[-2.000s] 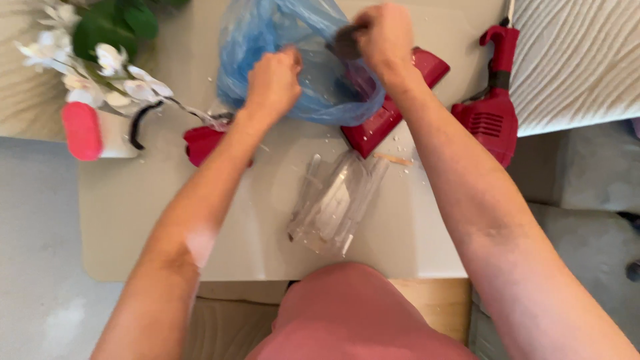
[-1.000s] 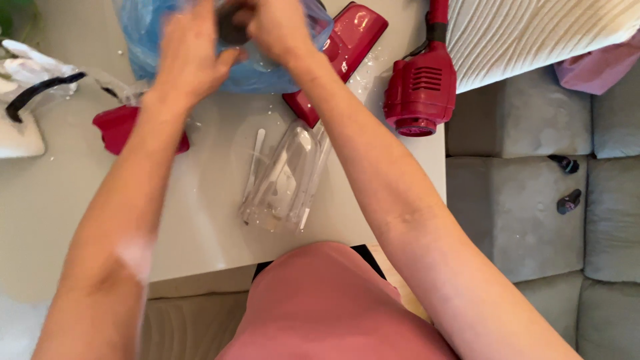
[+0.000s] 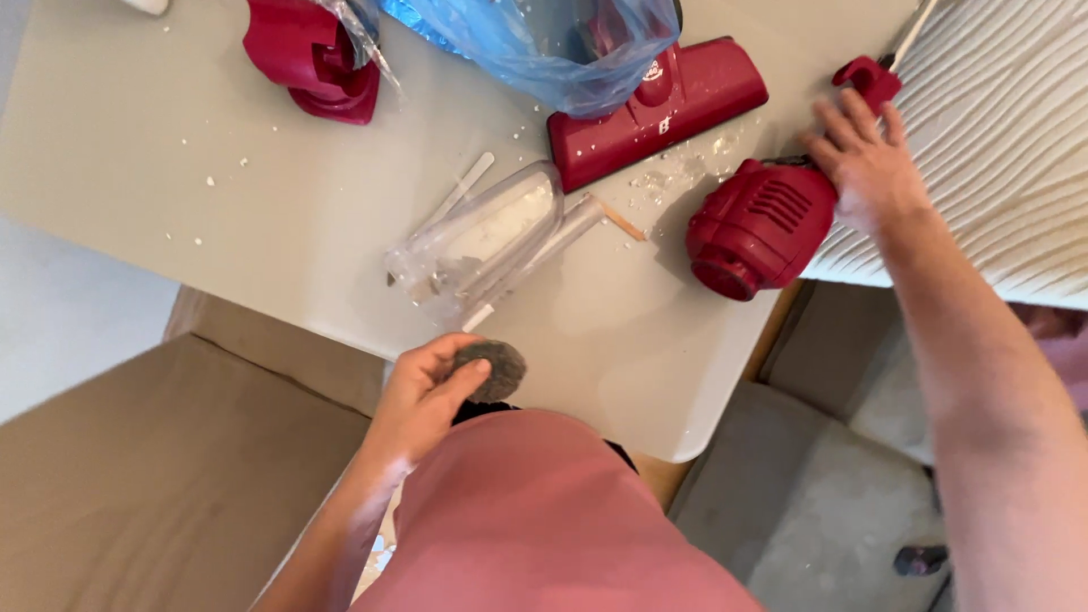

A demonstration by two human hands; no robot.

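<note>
My left hand point(image 3: 433, 387) holds a round, dark grey filter pad point(image 3: 495, 371) between thumb and fingers, just over the table's near edge. My right hand point(image 3: 867, 161) is spread at the handle of a red vacuum cleaner motor body point(image 3: 765, 223), fingers apart; its grip on the handle cannot be told. A red vacuum floor nozzle point(image 3: 705, 85) lies at the centre back, partly under a blue plastic bag point(image 3: 544, 51). In front of the nozzle is a clear plastic dust container point(image 3: 501, 221). Another red vacuum part point(image 3: 314, 55) lies at the back left.
White crumbs and wet debris point(image 3: 680, 170) are scattered over the table point(image 3: 280, 246). A thin white stick point(image 3: 459, 191) and a small orange-brown strip point(image 3: 623, 221) lie by the container. A cord point(image 3: 916, 32) runs from the handle. Cushioned seats flank the table.
My hands have parted from over the blue bag. The left has come down to the near edge with the grey pad; the right has moved to the red motor body. The view has shifted.
</note>
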